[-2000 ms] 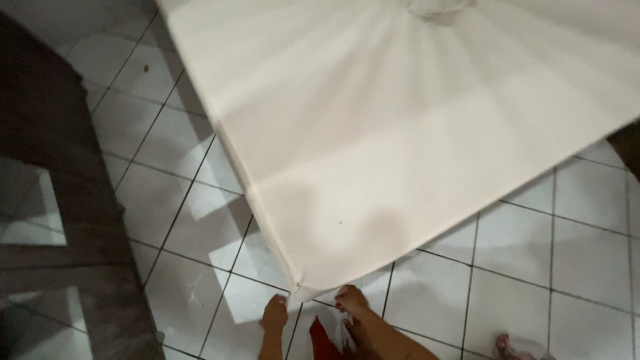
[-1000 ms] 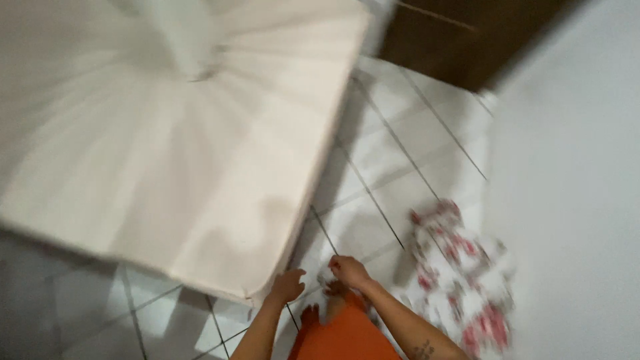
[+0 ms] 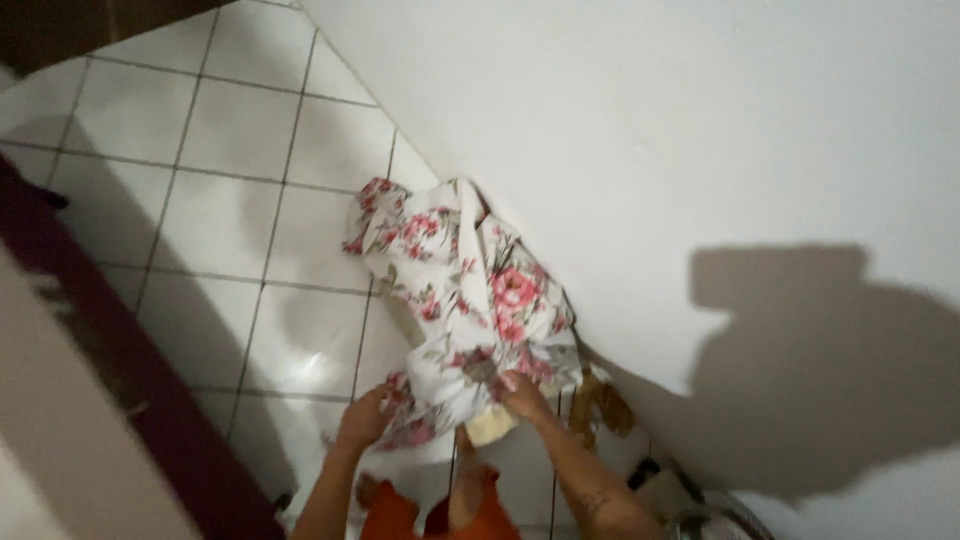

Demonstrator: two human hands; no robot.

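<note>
A crumpled white cloth with pink and red flowers [image 3: 450, 262] lies on the tiled floor against the wall. At its near left edge is my left hand [image 3: 366, 416], its fingers bent against the fabric. My right hand [image 3: 523, 394] is on the near right part of the cloth, thumb and fingers drawn together at a fold. A pale yellow patch of cloth [image 3: 491, 425] shows just below the right hand. Blur hides how firmly either hand grips.
White wall [image 3: 637, 150] rises on the right with a shadow on it. A dark maroon bed-like base [image 3: 142, 375] crosses the left side. A brown object [image 3: 600, 405] lies near the wall, and blurred items [image 3: 675, 502] sit at the lower right.
The view has swung from the cream covered mattress to the floor by the wall. My hands, earlier near the mattress corner, are now at the flowered cloth.
</note>
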